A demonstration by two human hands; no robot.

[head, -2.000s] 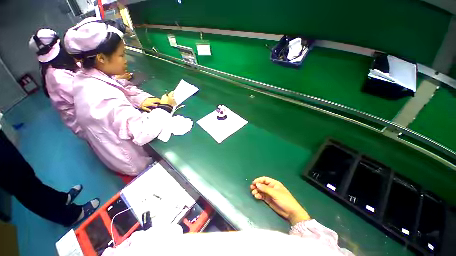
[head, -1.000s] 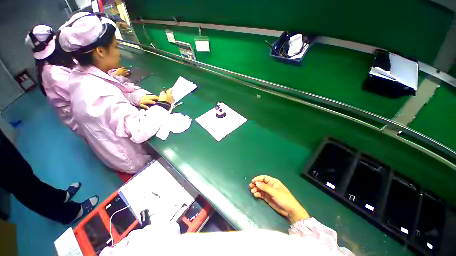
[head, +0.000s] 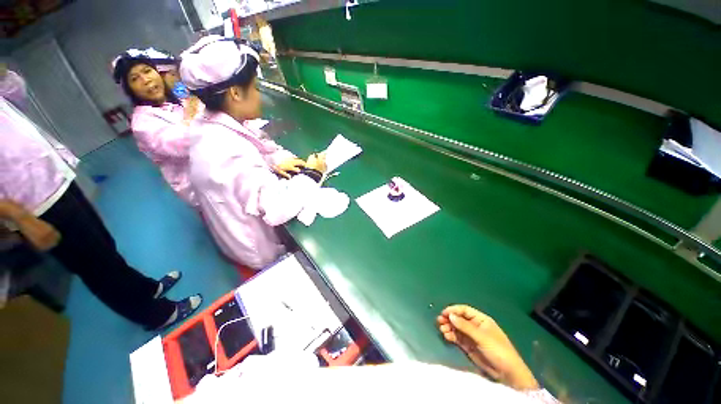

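My right hand [head: 481,341] rests on the green bench top near its front edge. Its fingers are loosely curled together and nothing shows in them. My left hand is not in view. The black phone tray [head: 545,309] lies right of my right hand, cut off by the frame's lower right. Glossy black units [head: 589,298] with small white labels lie in its slots. A pink and black round item [head: 396,189] sits on a white paper square [head: 387,215], farther back on the bench.
A person in pink [head: 237,181] writes at the bench on the left; another faces this way behind. A standing person is at far left. A red tray [head: 175,371] and white sheet [head: 288,304] are low left. The rear rail holds a blue bin [head: 522,112] and black bin [head: 672,168].
The view has turned left, so the bench things sit farther right. The rear person in pink has turned this way. More of the standing person shows. My right hand keeps its pose.
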